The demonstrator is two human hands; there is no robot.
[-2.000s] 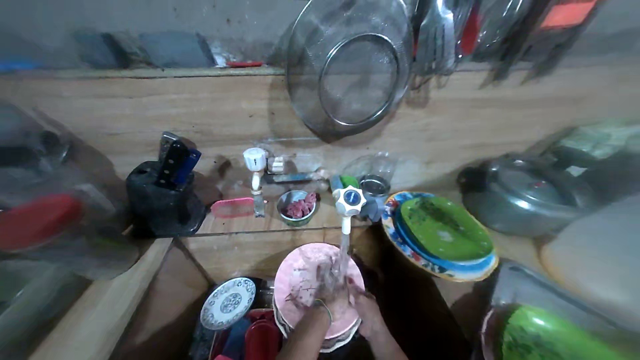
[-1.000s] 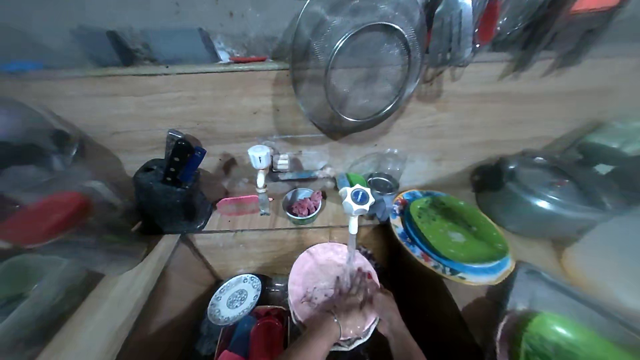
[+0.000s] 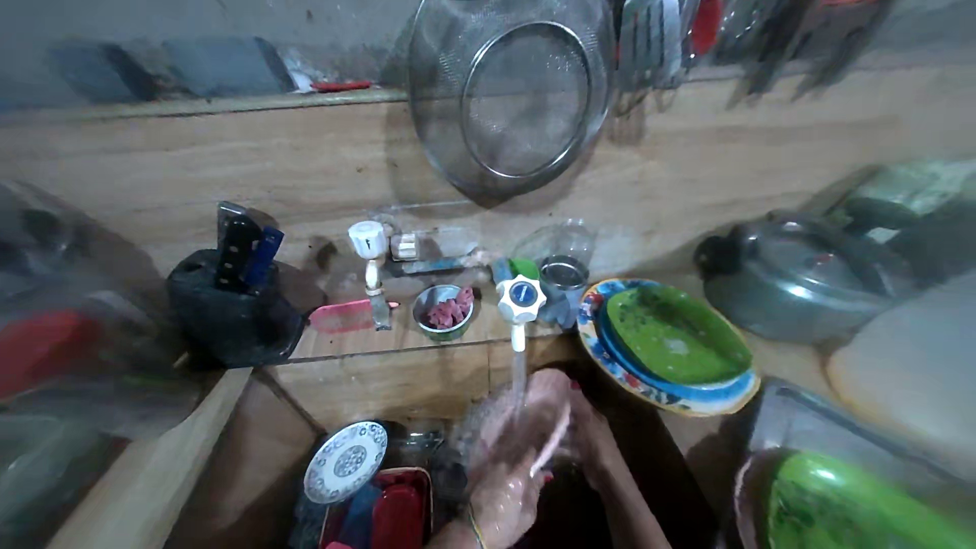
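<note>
Water runs from the tap with a white star-shaped knob (image 3: pixel 521 299) onto a pink plate (image 3: pixel 526 412), which stands tilted in the sink and is blurred by splashes. My left hand (image 3: pixel 507 496), with a thin band at the wrist, is on the near face of the plate under the stream. At the plate's right edge my right hand (image 3: pixel 589 427) grips the rim. Beside my left hand, a patterned white saucer (image 3: pixel 345 462) leans over a red container (image 3: pixel 401 507) in the sink.
On the ledge stand a knife block (image 3: pixel 229 316), a pink brush (image 3: pixel 343 316) and a small metal bowl (image 3: pixel 444 313) with pink scraps. Stacked plates (image 3: pixel 675 335) and a lidded pot (image 3: pixel 808 274) are at the right. A large strainer (image 3: pixel 526 99) hangs above.
The pink plate has gone from lying fairly flat under the tap to a steep tilt. My right hand has moved up to its right edge.
</note>
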